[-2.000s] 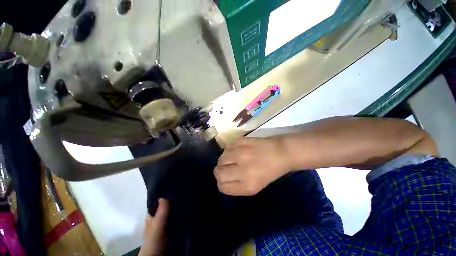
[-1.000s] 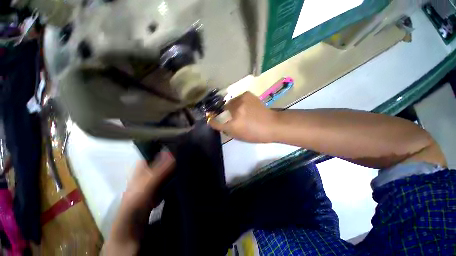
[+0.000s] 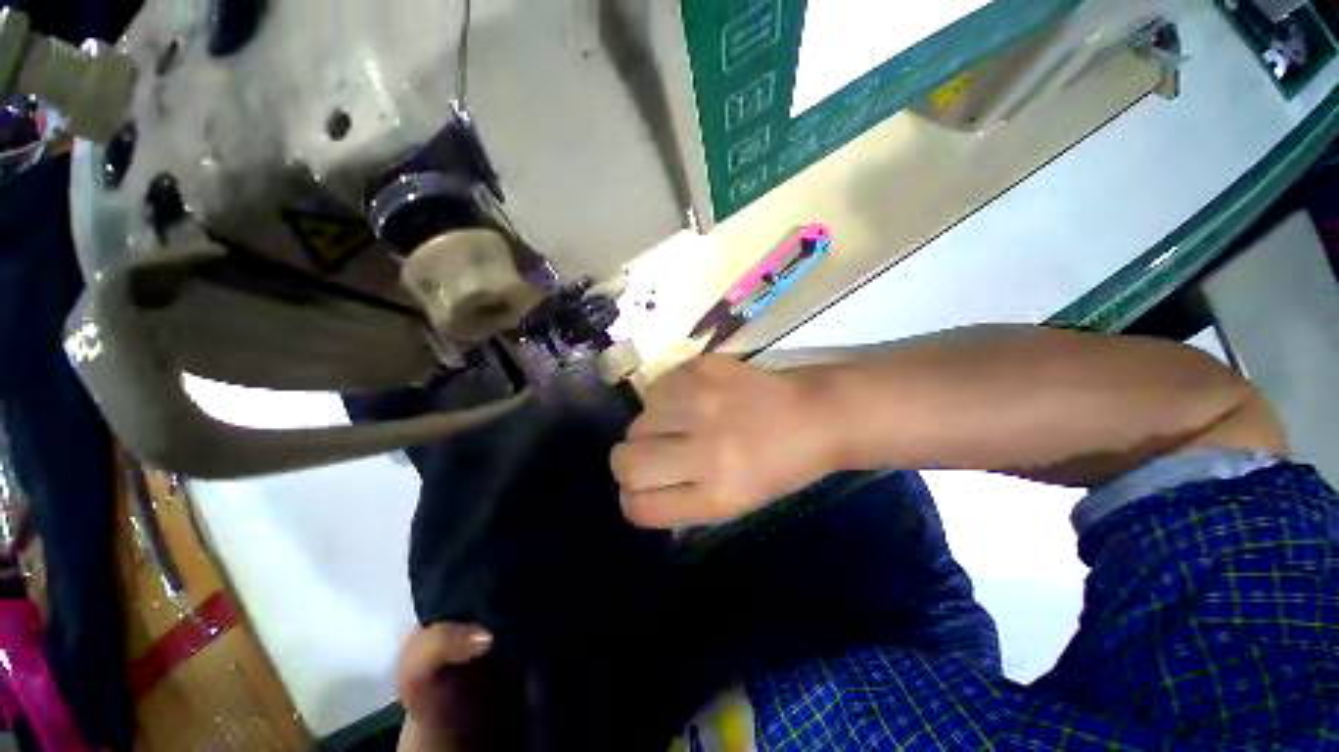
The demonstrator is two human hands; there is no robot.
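Note:
A dark garment piece (image 3: 514, 514) runs from under the presser foot (image 3: 580, 335) down over the table edge and merges with the dark lap. My right hand (image 3: 720, 441) is beside the foot, fingers curled on the cloth's right edge. My left hand (image 3: 441, 669) is low at the cloth's left edge, thumb on top, its other fingers hidden under the cloth. The cream machine head (image 3: 338, 147) stands above, its needle not clearly seen. Pink and light-blue thread snips (image 3: 778, 275) lie on the machine bed (image 3: 881, 191).
A long curved lever (image 3: 294, 448) crosses in front of the head. A green control panel (image 3: 742, 103) is at the top. At left, a long dark cloth (image 3: 59, 441) hangs over a brown surface (image 3: 242, 691) with red tape, beside something pink (image 3: 33, 676).
My right hand has moved from close at the foot to a little lower on the cloth. My left hand has moved down along the cloth's left edge. The cloth now spreads wider below the foot.

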